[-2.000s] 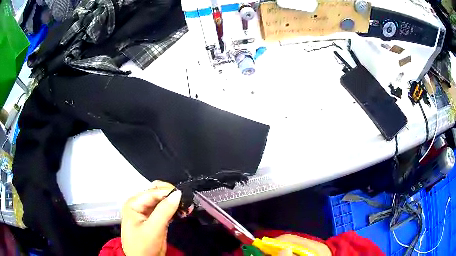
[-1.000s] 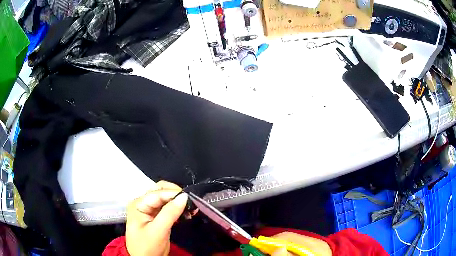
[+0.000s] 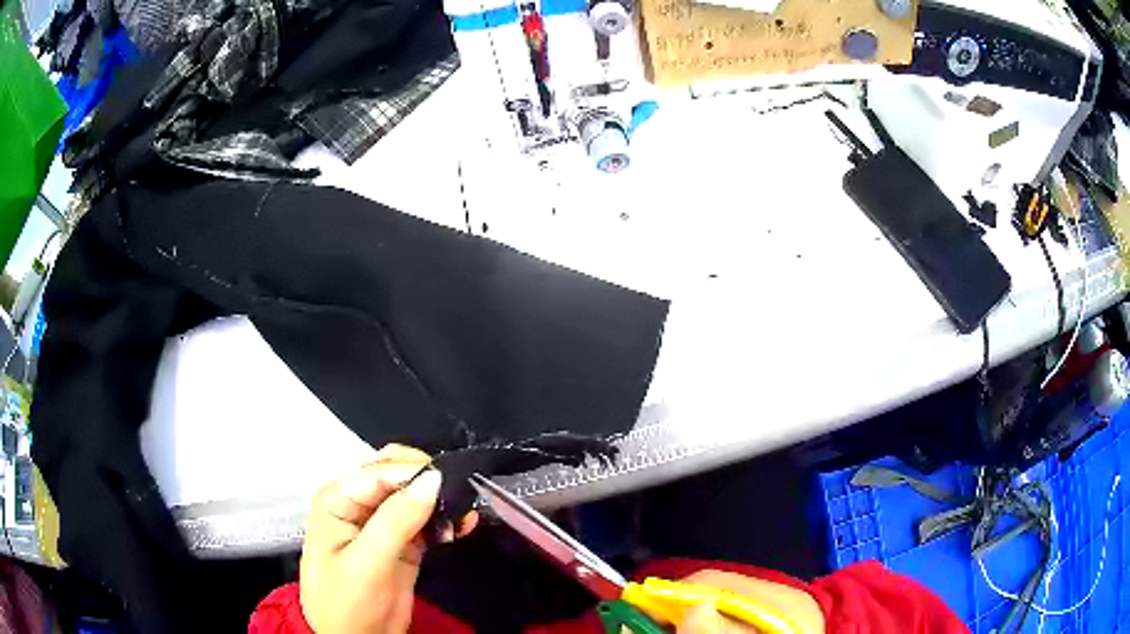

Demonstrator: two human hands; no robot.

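Note:
The black garment panel (image 3: 496, 322) lies flat on the white table, its straight cut end to the right. My left hand (image 3: 366, 539) pinches the edge of the black cloth at the table's front edge. A frayed black strip edge (image 3: 539, 453) with pale thread runs right from my fingers. My right hand (image 3: 731, 604) holds the scissors (image 3: 545, 533) by their yellow and green handles. The blade tips are at the cloth just right of my left fingertips. Part of my right hand is hidden behind the handles.
The sewing machine's needle area (image 3: 545, 124) is at the back, beside a cardboard piece (image 3: 768, 40). A black two-pronged device (image 3: 929, 242) lies right. Plaid cloth (image 3: 223, 112) is piled back left. A ruler strip (image 3: 248, 533) follows the front edge. Blue crates (image 3: 867, 533) stand below right.
The scissor tips have shifted slightly at the cloth. The black edge by my left fingers has moved a little. The pale thread on the panel now shows as a longer line.

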